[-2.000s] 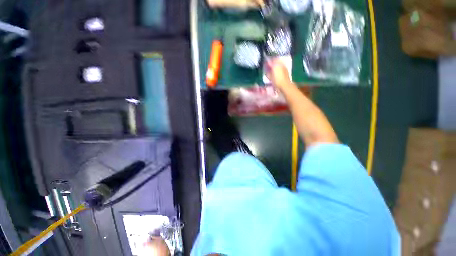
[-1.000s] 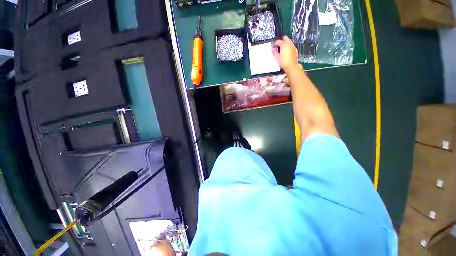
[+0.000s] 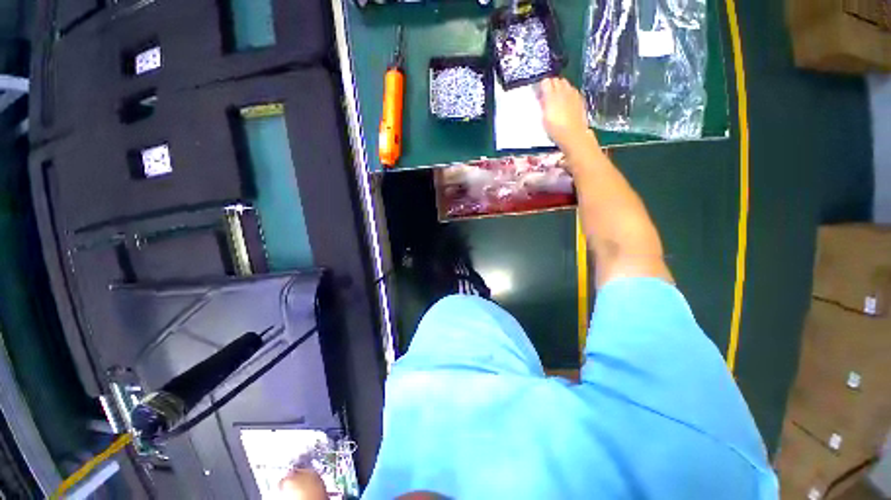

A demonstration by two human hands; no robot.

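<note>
My right hand [image 3: 565,109] is at the side table, its fingers at the right edge of a white paper sheet [image 3: 520,119], just below a black screw tray [image 3: 525,46]. Whether it holds anything is hidden. A second screw tray [image 3: 458,90] stands to the left. My left hand [image 3: 305,483] is cut off by the bottom edge, over the white chassis plate [image 3: 262,452] of the black display rear shell [image 3: 220,361]. Its fingers are blurred. Thin wires and a circuit board [image 3: 342,467] show beside it. A black power screwdriver [image 3: 200,381] hangs above the shell from a yellow cord.
An orange-handled tool [image 3: 391,117] and a clear plastic bag [image 3: 650,73] lie on the green table [image 3: 415,146]. A red-lined box [image 3: 508,186] is under its edge. Black pallets [image 3: 195,107] lie at the left. Brown cartons [image 3: 845,332] stand at the right.
The view steadies and shifts slightly. My right hand stays by the paper and the tray, with small finger movement. My left hand stays at the chassis plate. The hanging screwdriver shifts slightly left.
</note>
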